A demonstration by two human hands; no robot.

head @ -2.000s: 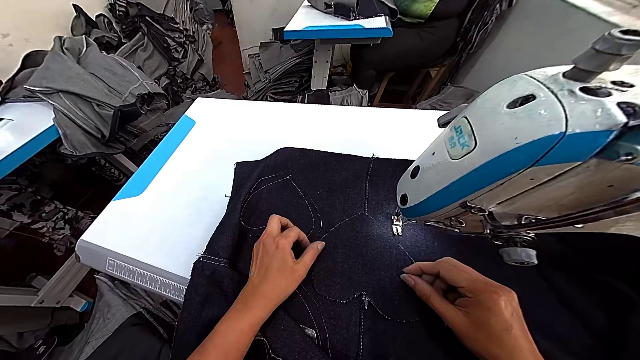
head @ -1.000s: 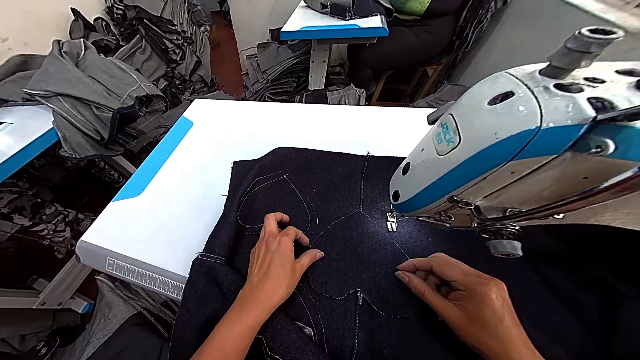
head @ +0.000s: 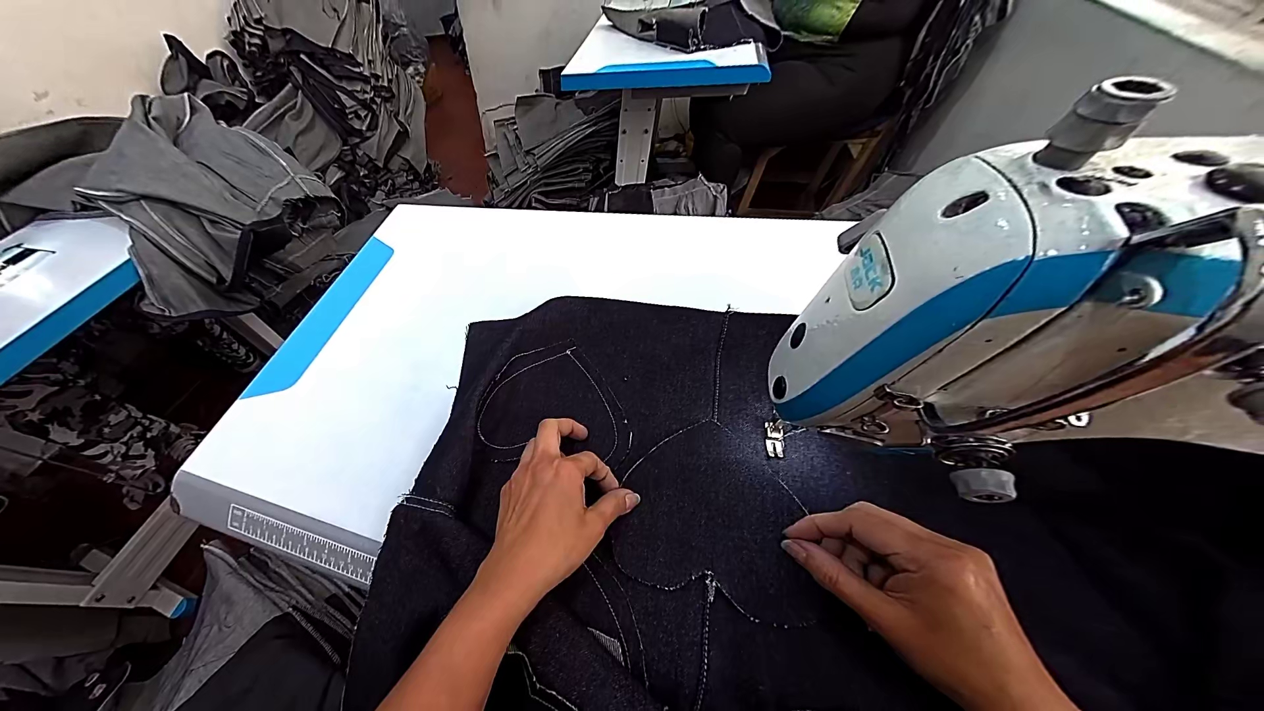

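Dark denim fabric (head: 671, 513) with pale curved stitching and a heart-shaped outline at its left lies under an industrial sewing machine (head: 918, 286). The machine's presser foot (head: 775, 439) rests at the lit patch of cloth, right of a vertical seam. My left hand (head: 558, 494) lies on the denim just below the heart outline, fingers bent and apart, pressing the cloth from above. My right hand (head: 889, 568) is at the stitched line below the presser foot, thumb and forefinger close together on the fabric; whether they pinch it is not clear.
The white sewing table (head: 513, 257) has a blue corner and a printed ruler (head: 296, 543) on its front edge. Grey garments (head: 197, 188) are heaped at the left on another table. Behind, a person in dark trousers (head: 839, 89) sits by a further table (head: 662, 64), near stacked cloth.
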